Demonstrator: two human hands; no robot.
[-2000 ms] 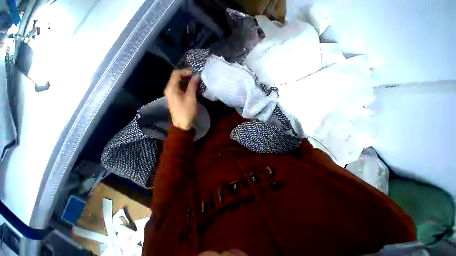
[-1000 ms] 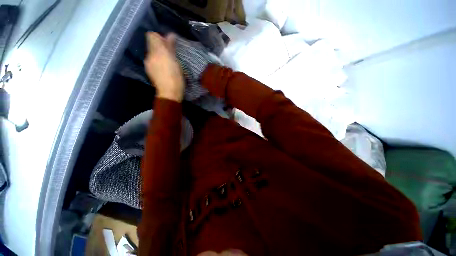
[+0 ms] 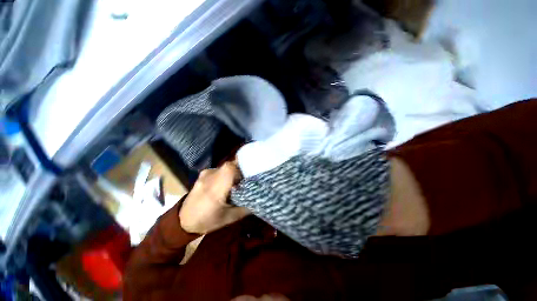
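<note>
A fabric piece with a black-and-white flecked face and pale grey-white backing is held over my lap, partly folded. My left hand grips its left end. My right hand is at its right end; its fingers are hidden by the cloth, but the piece is held between both hands. Another flecked piece with a smooth grey-white side lies just beyond my left hand, by the table edge.
The white machine table's ruler-marked edge runs diagonally at upper left. A cardboard box with white strips and a red object are at lower left. White cloth and part of another cardboard box are at upper right.
My hands have come back from the far side toward my body with a flecked piece, now spread between them. The view has shifted left, bringing the red object into view.
</note>
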